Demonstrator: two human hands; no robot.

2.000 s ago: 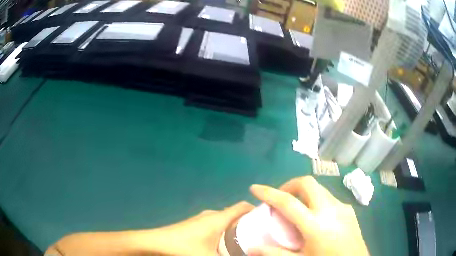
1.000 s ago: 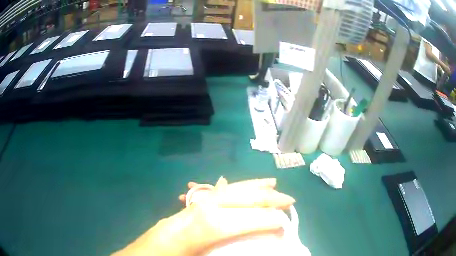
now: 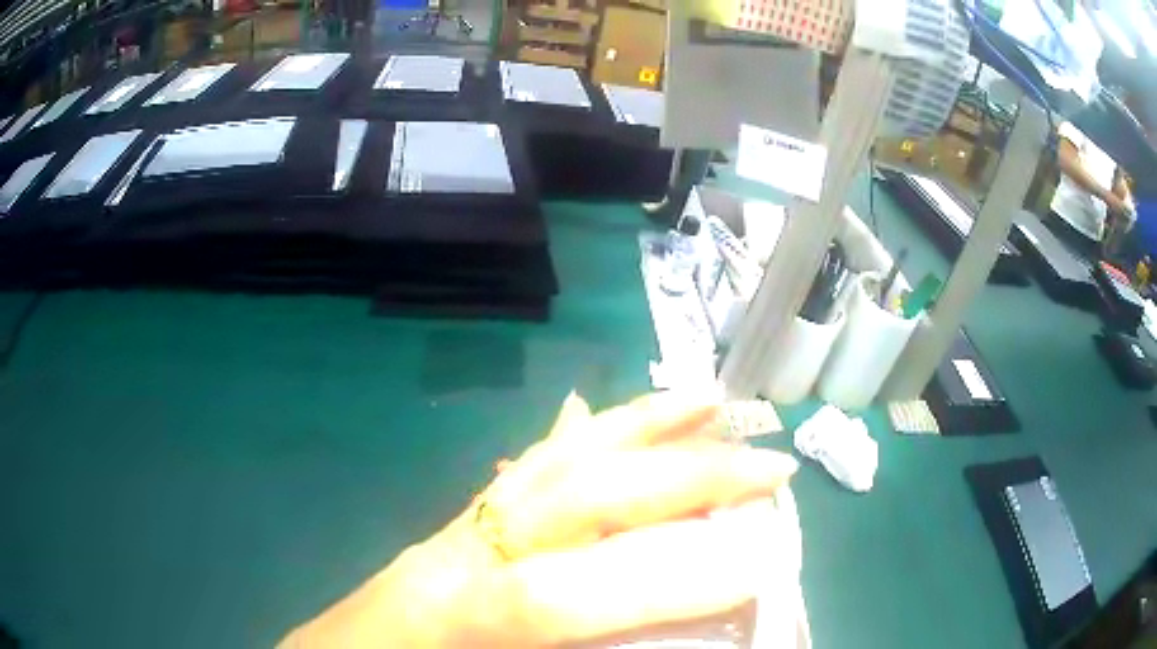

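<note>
My left hand [image 3: 609, 520] comes in from the lower left, bare and strongly overexposed. Its fingers lie across a pale jar [image 3: 780, 571] at the bottom middle and grip it. The jar's white edge shows right of the fingertips, and a pinkish-clear part shows below the hand at the picture's edge. The rest of the jar is hidden by the hand or cut off. My right hand cannot be made out.
A crumpled white wipe [image 3: 837, 448] lies right of my hand. Behind are metal posts [image 3: 812, 228], white tool cups [image 3: 867, 342], a bin and a small clear bottle [image 3: 679, 264]. Black trays with panels [image 3: 451, 159] are stacked back left; another panel [image 3: 1049, 543] lies right. A person [image 3: 1089, 184] stands far right.
The view has swung right since the oldest frame. Both hands showed around the jar then; now my left hand covers it and my right is no longer distinguishable.
</note>
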